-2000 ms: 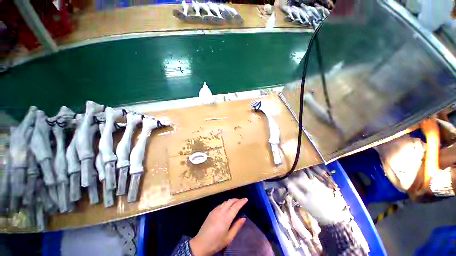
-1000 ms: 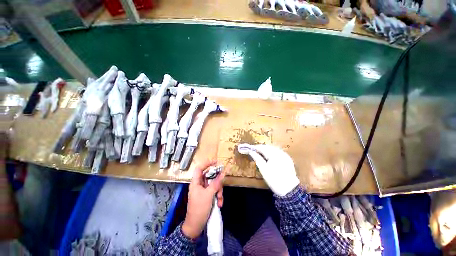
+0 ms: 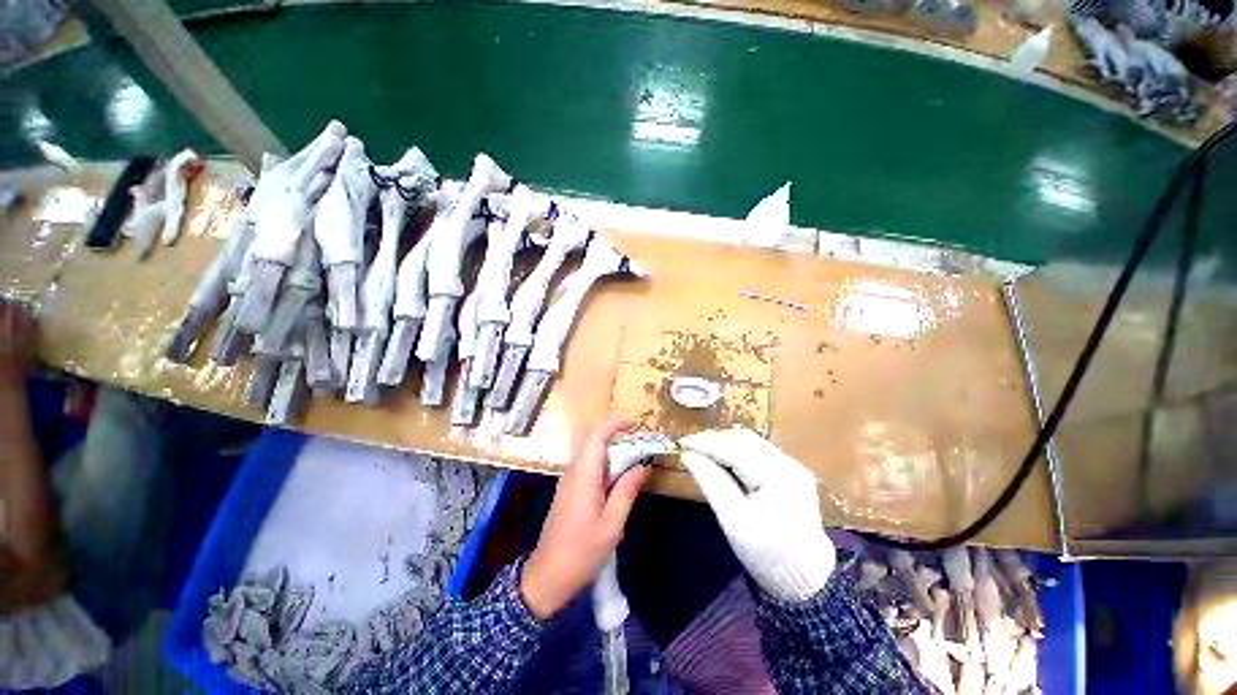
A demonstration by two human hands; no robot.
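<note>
My bare left hand (image 3: 583, 523) is closed around a grey-white handle piece (image 3: 612, 611) just below its head, at the bench's front edge. The head points right and the stem hangs down. My right hand (image 3: 760, 509), in a white knit glove, has its fingertips pinched at the tip of the head. Whether a small part is between them is too small to tell. A white oval ring (image 3: 695, 392) lies on the brown work pad (image 3: 749, 367) behind my hands.
Overlapping handle pieces (image 3: 448, 285) fan out at left. A dark tool (image 3: 120, 201) lies far left. A white bottle (image 3: 769, 217) stands by the green conveyor (image 3: 543, 95). Blue crates (image 3: 214, 543) sit below the bench. A black cable (image 3: 1085, 380) hangs at right. Another person's arm (image 3: 25, 475) shows far left.
My right hand has moved from the ring on the pad to the handle's head. The head in my left hand now points right. The view has shifted slightly.
</note>
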